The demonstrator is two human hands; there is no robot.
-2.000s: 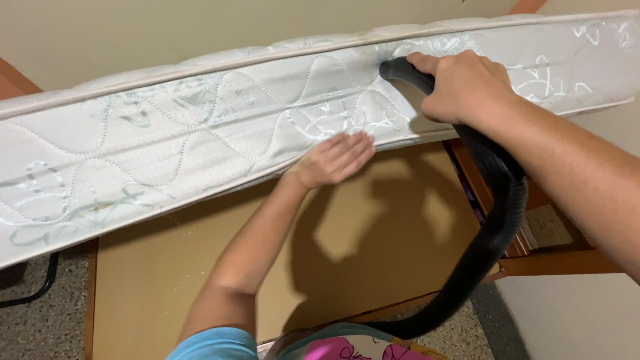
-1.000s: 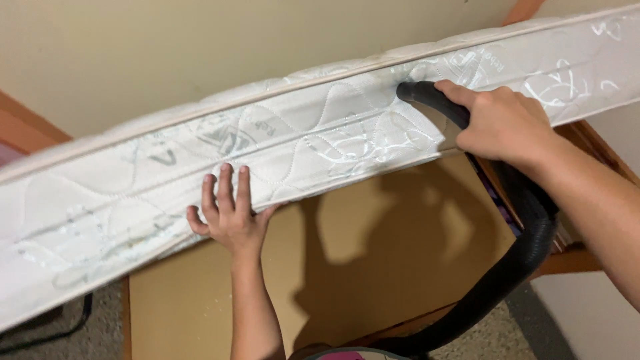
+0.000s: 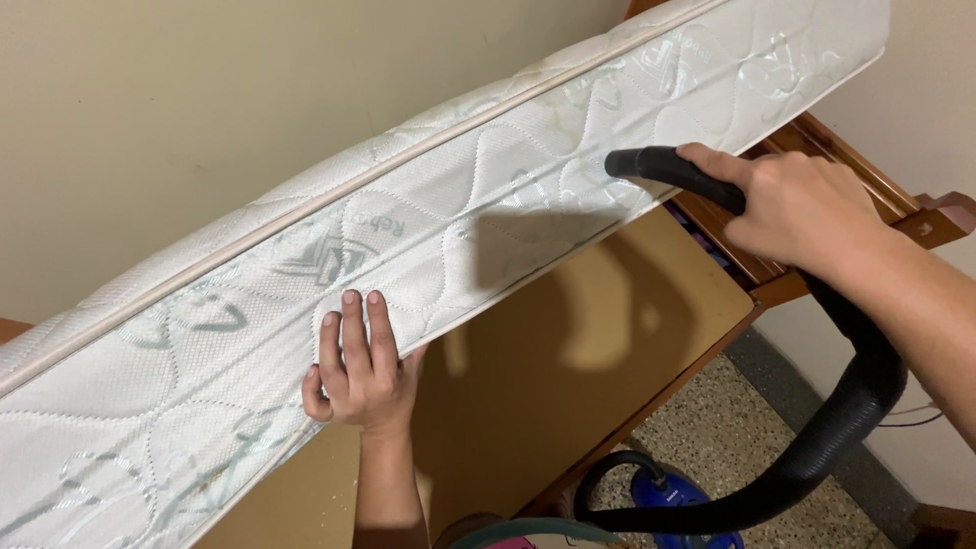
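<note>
A white quilted mattress [image 3: 427, 221] stands tilted on its edge, running from lower left to upper right. My left hand [image 3: 366, 366] lies spread against its side near the lower edge, the thumb out of sight around that edge. In my right hand [image 3: 801, 206] is the black curved end of a vacuum cleaner hose [image 3: 671, 168], its mouth at the mattress side. From that hand the thick ribbed hose [image 3: 823, 435] loops down toward a blue vacuum cleaner [image 3: 671, 492] on the floor.
Beneath the mattress is a tan bed board [image 3: 549, 381] in a wooden frame. A varnished wooden headboard or rail [image 3: 846, 175] stands at the right. A plain wall [image 3: 229, 99] rises behind the mattress. Speckled floor [image 3: 717, 412] shows at lower right, with a thin cable near the right wall.
My left hand, raised off to the middle two seconds ago, now rests on the mattress side. The view has shifted, and the blue vacuum cleaner has come into sight.
</note>
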